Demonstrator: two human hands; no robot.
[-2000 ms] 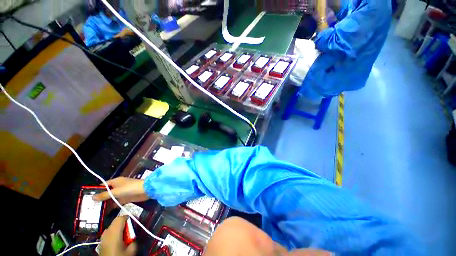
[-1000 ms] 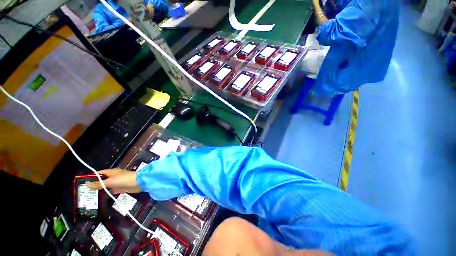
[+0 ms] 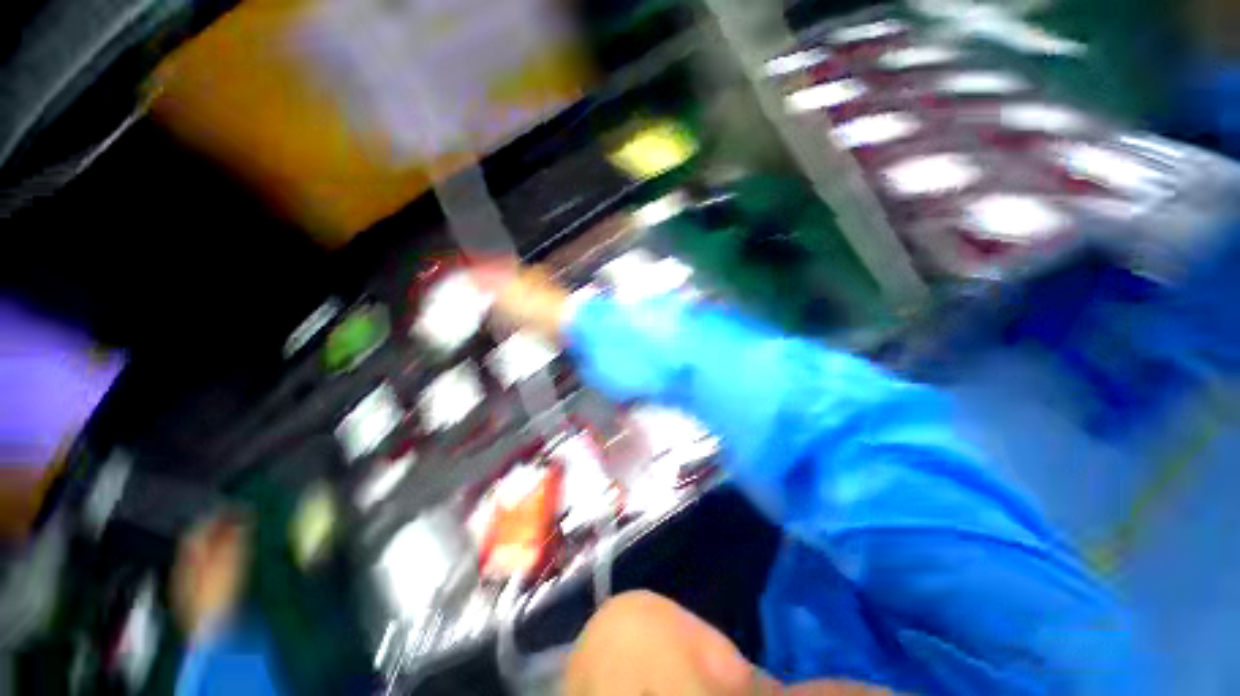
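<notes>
The picture is strongly blurred. My right hand [image 3: 524, 297] reaches in from the right in a blue sleeve, its fingers at a red-edged handheld unit with a white label [image 3: 452, 310] at the back of the tray [image 3: 469, 666]. Whether it grips the unit is unclear. Several white-labelled units lie in the tray. One unit with an orange lit face [image 3: 521, 519] lies near the front, with a white cable [image 3: 510, 639] running to it. My left hand [image 3: 214, 560] is small and blurred at the lower left, and I cannot tell if it holds anything.
A second tray of units [image 3: 938, 170] is at the upper right. A yellow note [image 3: 653, 150] lies beside the keyboard [image 3: 578, 204]. An orange-and-white monitor [image 3: 340, 109] stands behind, and a purple screen [image 3: 48, 394] is at the left. A green patch [image 3: 356, 337] is beside the tray.
The view has swung left, so the bench shifts right in the picture. My left hand now shows at the lower left. My right hand stays at the same unit. The orange-lit unit has come into view.
</notes>
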